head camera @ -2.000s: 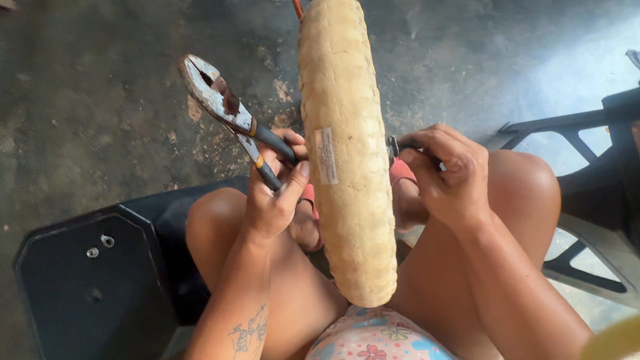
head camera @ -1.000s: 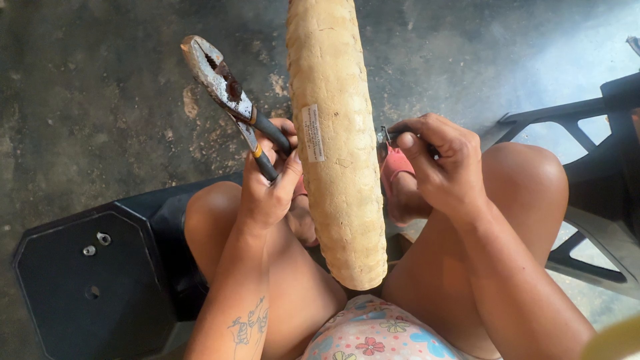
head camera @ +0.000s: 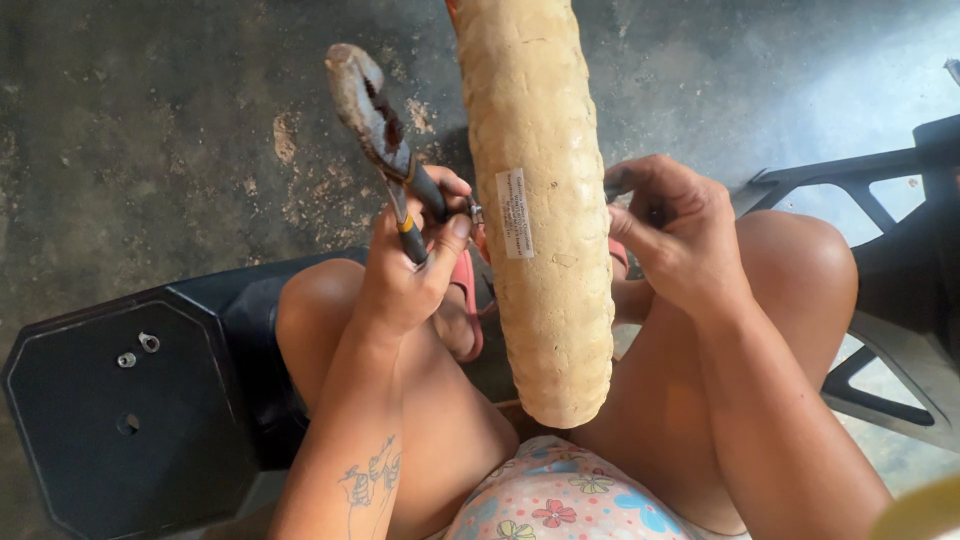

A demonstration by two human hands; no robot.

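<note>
A cream, knobbed tyre-like wheel (head camera: 544,300), seen edge-on, stands between my hands above my lap; a small printed label is stuck on its tread. My left hand (head camera: 412,262) is closed around the dark grips of rusty-jawed pliers (head camera: 367,112), whose head points up and away. Its thumb and fingertips are at a small metal fitting (head camera: 476,212) beside the wheel's left side. On the other side, my right hand (head camera: 667,232) pinches a dark, narrow piece (head camera: 616,182) against or close to the wheel; its far end is hidden.
At the left, a black plastic seat or stool top (head camera: 112,457) carries two small metal nuts (head camera: 127,360), (head camera: 149,343) and has a round hole. A black plastic frame (head camera: 892,300) stands at the right. Under everything is a worn concrete floor (head camera: 187,150).
The wheel has shifted slightly right since a second ago. The pliers' head has swung toward the wheel. My right fingers are now closer against its side, covering the metal part seen there before.
</note>
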